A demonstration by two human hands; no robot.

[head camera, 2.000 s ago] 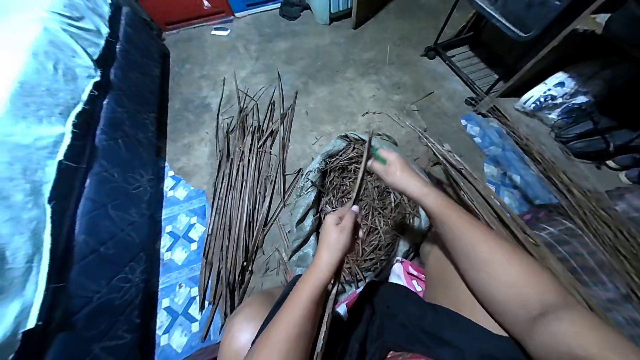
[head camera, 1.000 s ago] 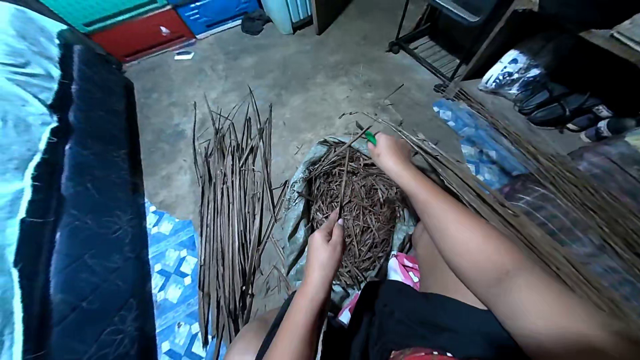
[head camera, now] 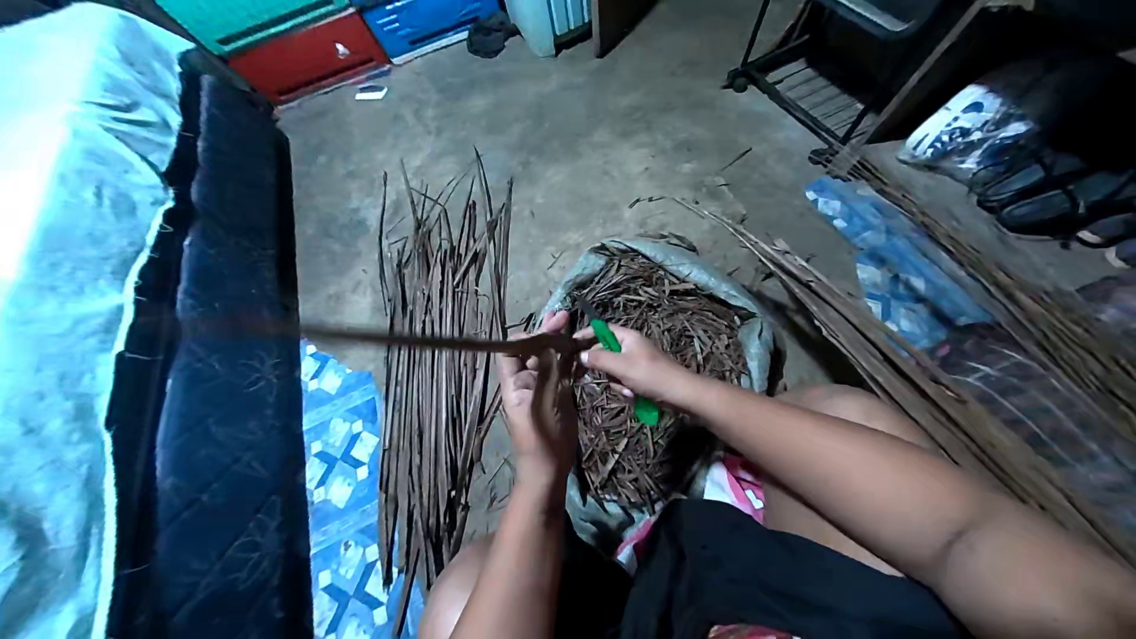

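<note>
My left hand (head camera: 540, 390) grips a long brown dried stalk (head camera: 417, 342), which points left and is blurred at its far part. Close beside it, my right hand (head camera: 635, 359) holds a green-handled knife (head camera: 607, 337) and touches the stalk's near end. Both hands are over an open sack (head camera: 759, 342) filled with short cut pieces of dried stalk (head camera: 683, 311). A bundle of long dried stalks (head camera: 439, 355) lies on the floor left of the sack. More long strips (head camera: 852, 337) slant along the right side, beyond my right forearm.
A mattress (head camera: 231, 355) with a pale cloth stands along the left. Blue patterned floor covering (head camera: 342, 497) shows beside it. Red and blue drawers (head camera: 306, 58) are at the back left. A wheeled black stand (head camera: 799, 80) and black shoes (head camera: 1038, 195) are at the right.
The stalk, earlier pointing up and away over the sack, now lies crosswise to the left. My hands have come together at its near end.
</note>
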